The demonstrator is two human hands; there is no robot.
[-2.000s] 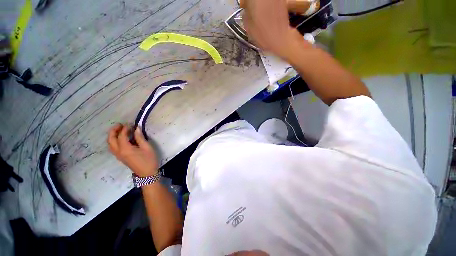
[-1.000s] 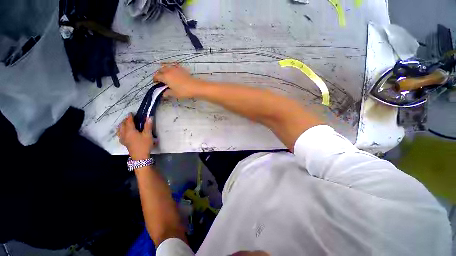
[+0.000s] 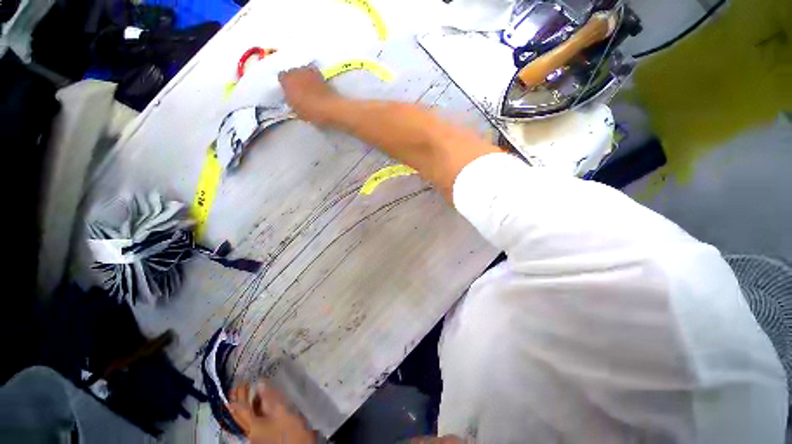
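Dark-and-white curved band pieces [image 3: 215, 373] lie together at the table's near left edge. My left hand [image 3: 265, 414] is at their right side, blurred and cut off by the bottom edge; its grip is unclear. My right hand [image 3: 306, 92] reaches to the far side, beside a loose pile of white and grey cut pieces [image 3: 243, 132]. Its fingertips are blurred and I cannot tell whether they hold a piece. A yellow curved template [image 3: 388, 177] lies mid-table, partly hidden by my right arm.
A steam iron [image 3: 556, 74] with a wooden handle rests on a pale stained pad [image 3: 564, 143] at the right. More yellow strips [image 3: 206, 192] and a red ring [image 3: 252, 59] lie on the far side. A fanned bundle [image 3: 143, 247] and dark cloth [image 3: 130, 364] are at the left.
My right hand has left the dark band pieces and moved to the cut pieces on the far side. My left hand stays by the bands. The view has turned.
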